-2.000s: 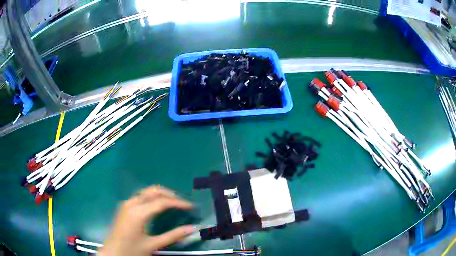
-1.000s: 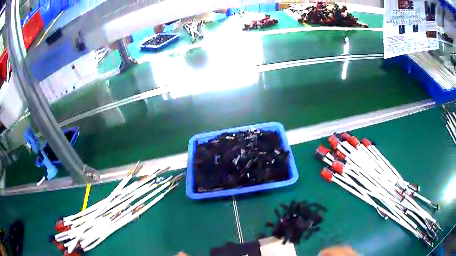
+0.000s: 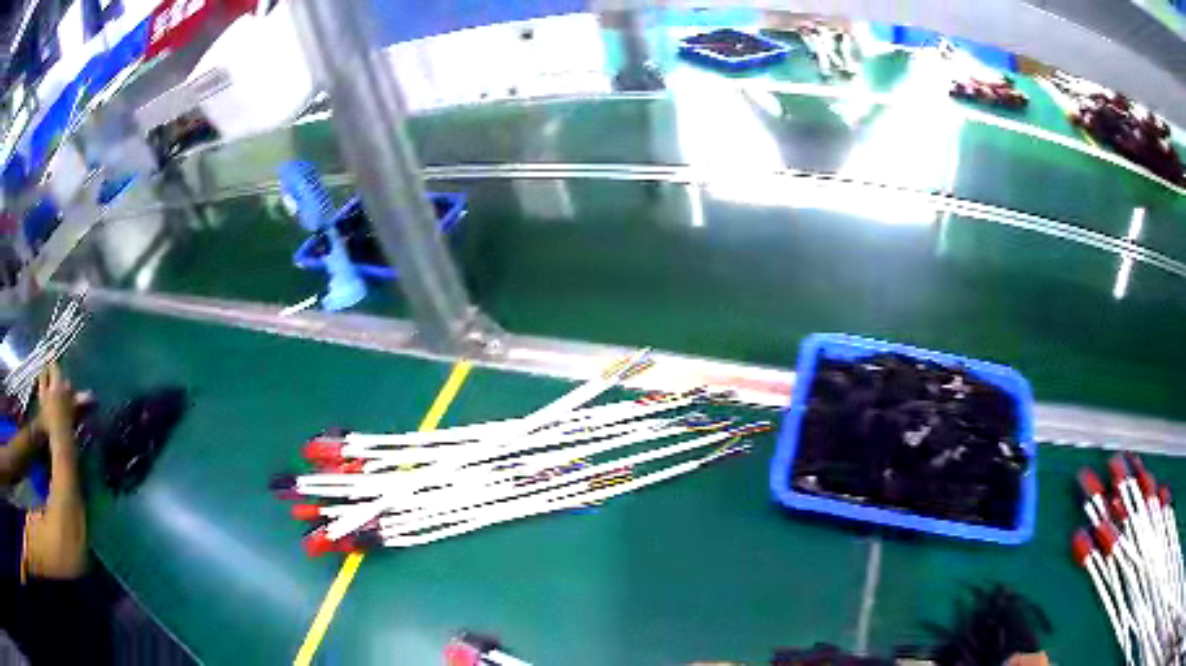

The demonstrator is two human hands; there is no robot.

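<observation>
A cable with a red-and-black plug (image 3: 475, 649) and white legs is cut off by the bottom edge. A dark strip of the black fixture (image 3: 832, 654) shows at the bottom edge. A skin-coloured sliver beside it, likely my left hand (image 3: 739, 661), is nearly all out of the picture. Another sliver below the loose black pile (image 3: 988, 625) may be my right hand (image 3: 1027, 660). Fingers and anything held are hidden. A bundle of white cables (image 3: 520, 481) lies left of centre, red ends left, coloured wire tips right.
A blue tray (image 3: 784, 455) heaped with black parts stands right of centre. Another red-ended bundle (image 3: 1129, 546) is at the right edge. A metal post (image 3: 390, 182) and rail stand behind, with a small blue fan (image 3: 325, 234). Another person's hands and arms (image 3: 55, 481) are at far left.
The view has turned left and things have shifted right. The other person and the red plug at the bottom have come into view. Both my hands remain barely visible slivers.
</observation>
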